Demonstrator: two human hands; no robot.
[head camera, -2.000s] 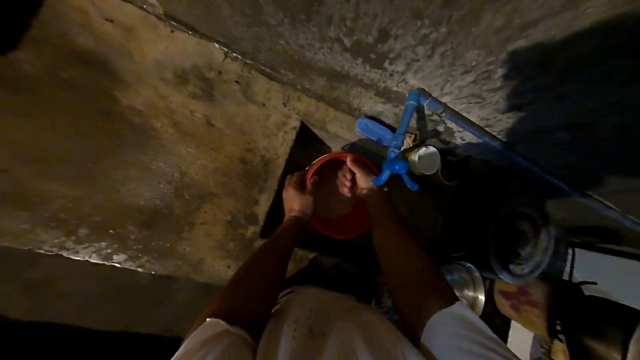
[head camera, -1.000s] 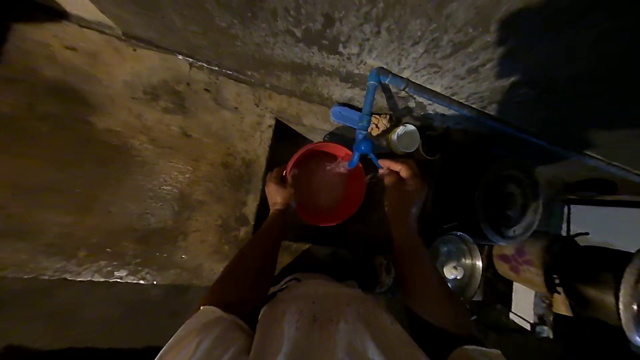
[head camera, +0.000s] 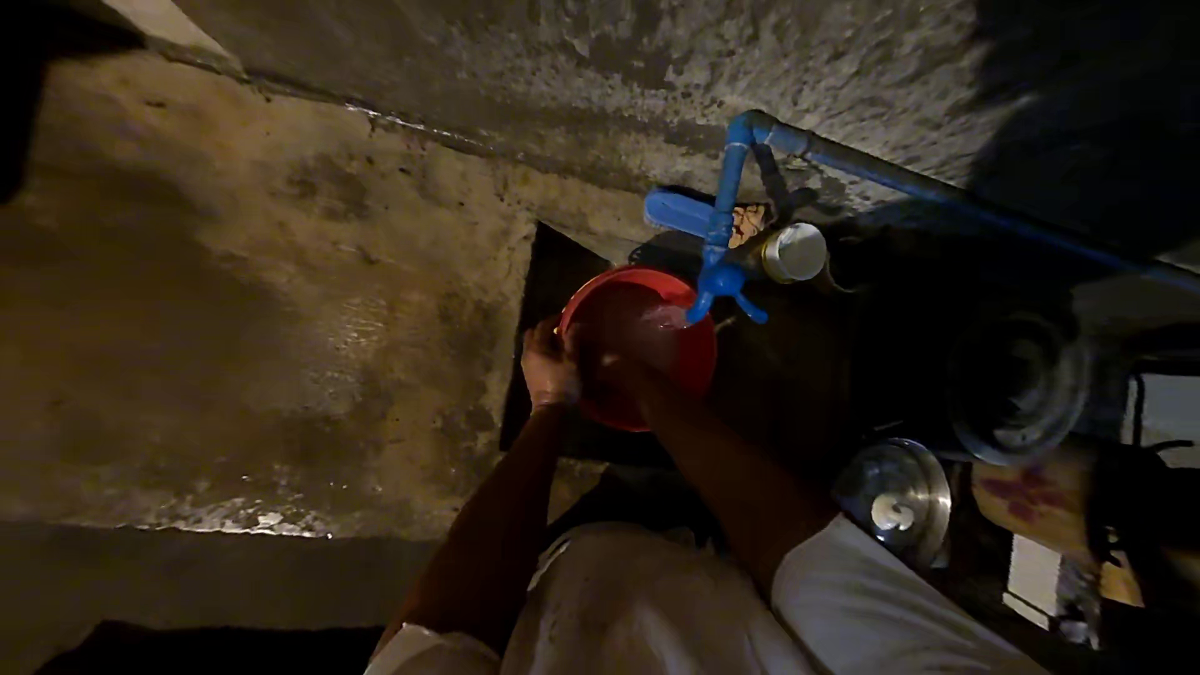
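A red plastic basin (head camera: 696, 361) with cloudy water in it sits in the dark recess, under the spout of a blue plastic tap (head camera: 722, 279). My left hand (head camera: 548, 364) grips the basin's left rim. My right hand (head camera: 614, 364) is down inside the basin, blurred and in shadow, so its fingers and anything in them cannot be made out. The water's surface looks disturbed below the spout.
A blue pipe (head camera: 872, 169) runs along the rough wall. Behind the tap lie a blue brush-like object (head camera: 677, 212) and a pale container (head camera: 795, 252). Metal lids or pots, one a shiny lid (head camera: 907, 497), stand at right. A wet concrete slab (head camera: 281, 328) spans the left.
My right hand has moved left from beside the tap into the basin. My left hand stays at the basin's left rim. The water looked lighter and less shadowed one second ago.
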